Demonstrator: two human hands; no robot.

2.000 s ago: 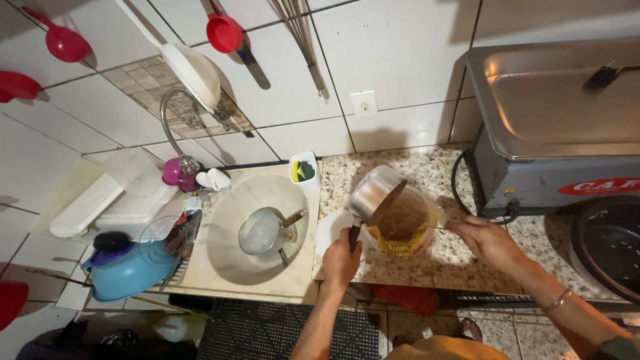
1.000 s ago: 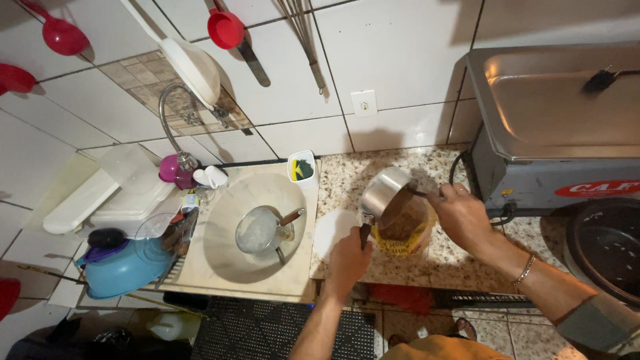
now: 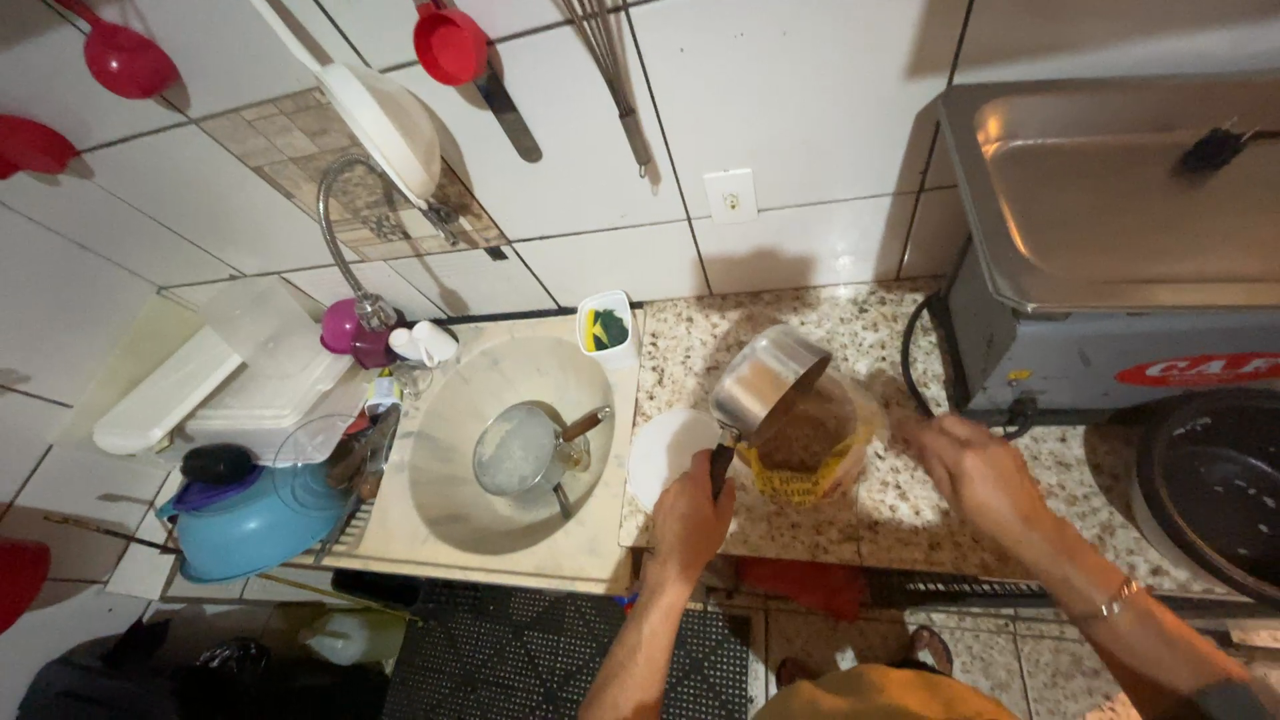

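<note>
My left hand [image 3: 690, 525] grips the dark handle of a small metal saucepan [image 3: 765, 380], which is tilted over a clear container [image 3: 862, 425]. Brown contents [image 3: 800, 430] show inside the container, and a yellow piece with writing [image 3: 805, 475] lies at its front side. Right of the container my right hand [image 3: 965, 465] is blurred, its fingers pointing toward the container; whether it holds anything thin is not clear. A white round lid or plate [image 3: 670, 450] lies on the counter, left of the container and partly behind the saucepan.
Left, a sink basin [image 3: 440, 500] holds a pan [image 3: 515, 450] with whitish liquid. A sponge tub [image 3: 607, 345] stands at its back edge. A blue bowl [image 3: 255, 525] and plastic containers [image 3: 270, 400] are farther left. On the right are a metal food warmer [image 3: 1040, 350] and a black pot [image 3: 1220, 490].
My right hand, which was at the saucepan's rim one second ago, has moved right, away from it. The saucepan remains tilted over the container in my left hand.
</note>
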